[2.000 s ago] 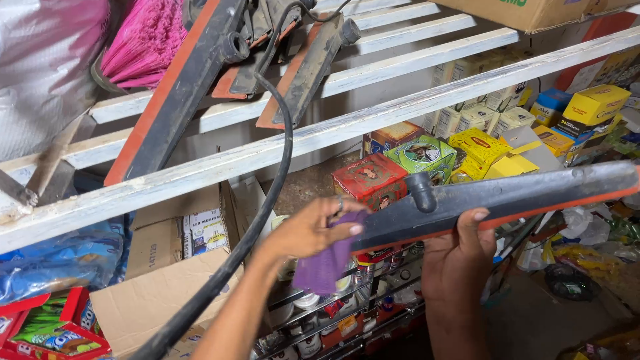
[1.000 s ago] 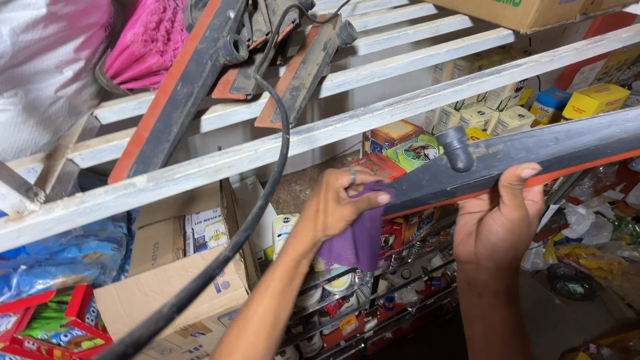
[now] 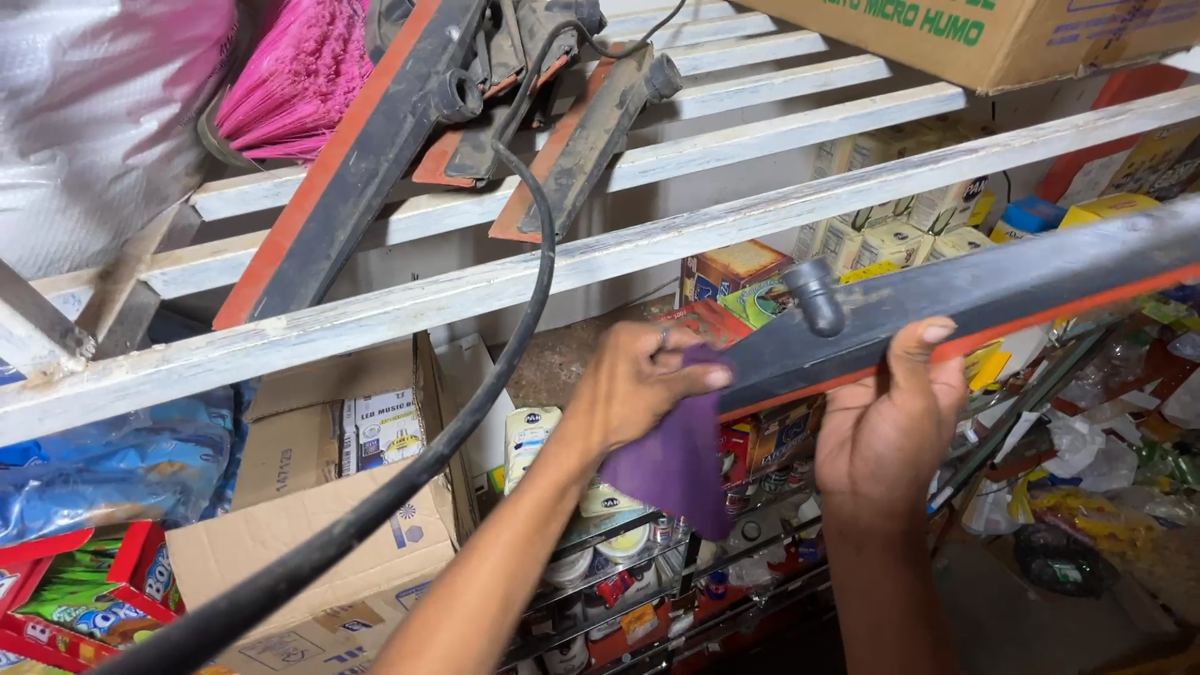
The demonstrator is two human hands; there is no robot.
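A long black plastic floor squeegee head (image 3: 900, 314) with an orange-red blade edge slants across the right half, its round handle socket facing up. My right hand (image 3: 891, 412) grips its lower edge, thumb on the front face. At its left end my left hand (image 3: 661, 384) pinches a purple cloth (image 3: 680, 459) against the plastic; the cloth hangs below the fingers. The squeegee's far right end runs out of view.
A white slatted metal rack (image 3: 600, 258) crosses above my hands, bearing dusty squeegee heads (image 3: 347, 159) and a pink-bristled broom (image 3: 295, 84). A black cable (image 3: 469, 412) hangs in front. Cardboard boxes (image 3: 328, 553) stand lower left; packed shelves lie below.
Both hands have stayed on the squeegee and cloth. The squeegee has shifted, and my right hand sits farther from its left end than two seconds ago.
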